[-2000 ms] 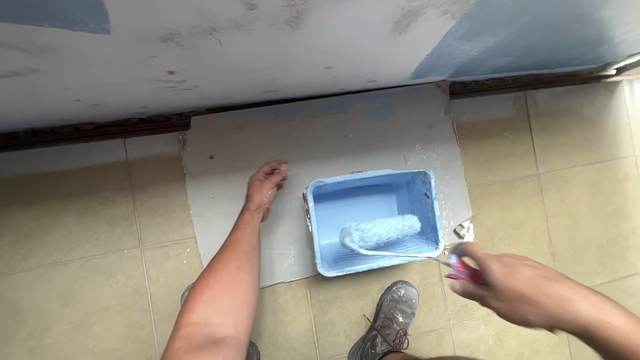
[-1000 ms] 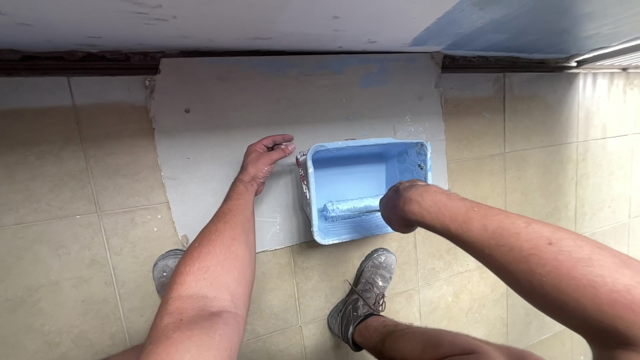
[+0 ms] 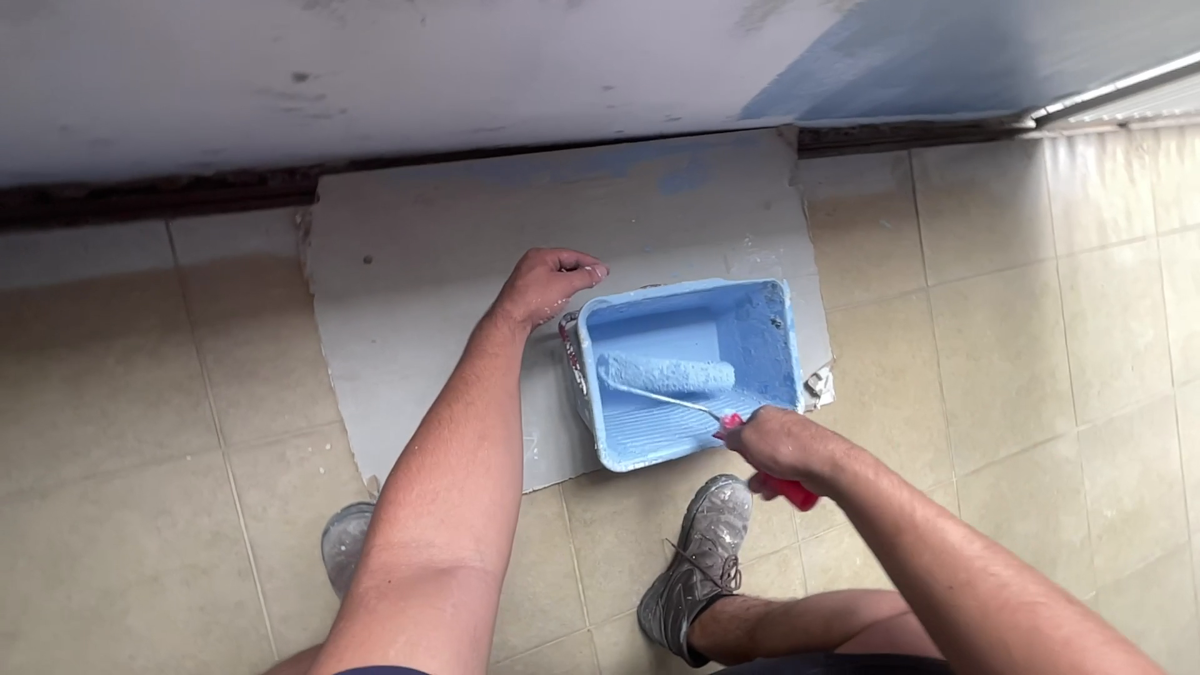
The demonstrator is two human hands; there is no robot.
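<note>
My right hand (image 3: 787,452) grips the red handle (image 3: 792,490) of a paint roller at the tray's lower right corner. The roller's fluffy sleeve (image 3: 670,373), coated in light blue paint, lies inside a blue plastic paint tray (image 3: 589,412), just above its ribbed slope. Beside the tray's upper left corner hangs my left hand (image 3: 553,284), fingers loosely curled with nothing seen in them; whether it touches the tray is unclear. The tray rests on a grey sheet of board (image 3: 431,309) on the floor.
A tiled floor (image 3: 103,375) surrounds the board. Along the top runs a white wall (image 3: 422,84) with a blue painted area (image 3: 900,66) and a dark gap at its foot. My paint-spotted shoes (image 3: 703,553) stand below the tray. A crumpled scrap (image 3: 820,382) lies at the board's right edge.
One second ago my right hand was over the tray's right part, hiding some of the roller; now it is at the lower right corner. My left hand stays by the tray's upper left.
</note>
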